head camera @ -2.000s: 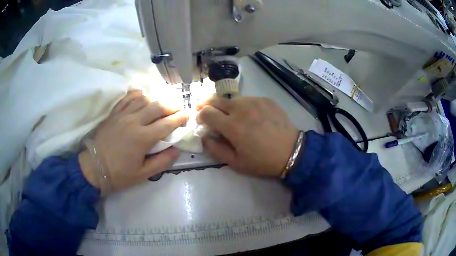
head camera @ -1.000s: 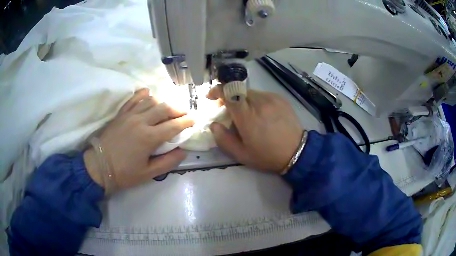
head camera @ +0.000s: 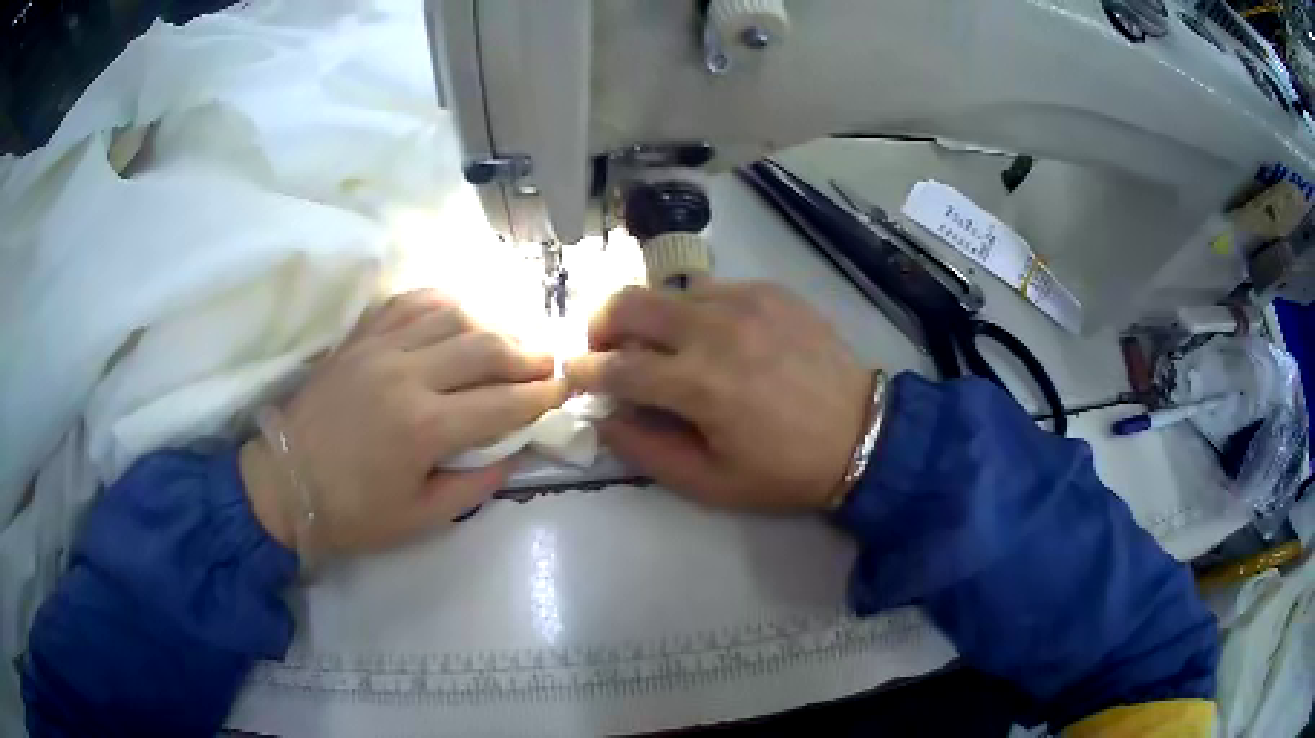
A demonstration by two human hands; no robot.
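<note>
White garment fabric (head camera: 217, 245) lies in a big pile left of the needle and runs under both hands. The presser foot and needle (head camera: 555, 286) stand in lamp glare just behind my fingertips. My left hand (head camera: 411, 418) lies flat on the fabric, left and in front of the needle. My right hand (head camera: 728, 389) pinches the fabric edge with bent fingers just right of the needle; the fingertips of both hands nearly meet. A small folded part of the fabric (head camera: 560, 436) sticks out between the hands toward me. Glare hides the stitching.
The sewing machine head and arm (head camera: 923, 72) fill the top. Black fabric shears (head camera: 923, 281), slim metal snips and a printed paper label (head camera: 988, 245) lie under the arm. A marking pen (head camera: 1175, 414) and a clear plastic bag (head camera: 1269, 418) are far right. A ruler (head camera: 577, 670) edges the table.
My right hand has closed its fingers on the fabric edge and moved slightly toward me. My left hand has slid slightly toward me. The fabric between them is more bunched.
</note>
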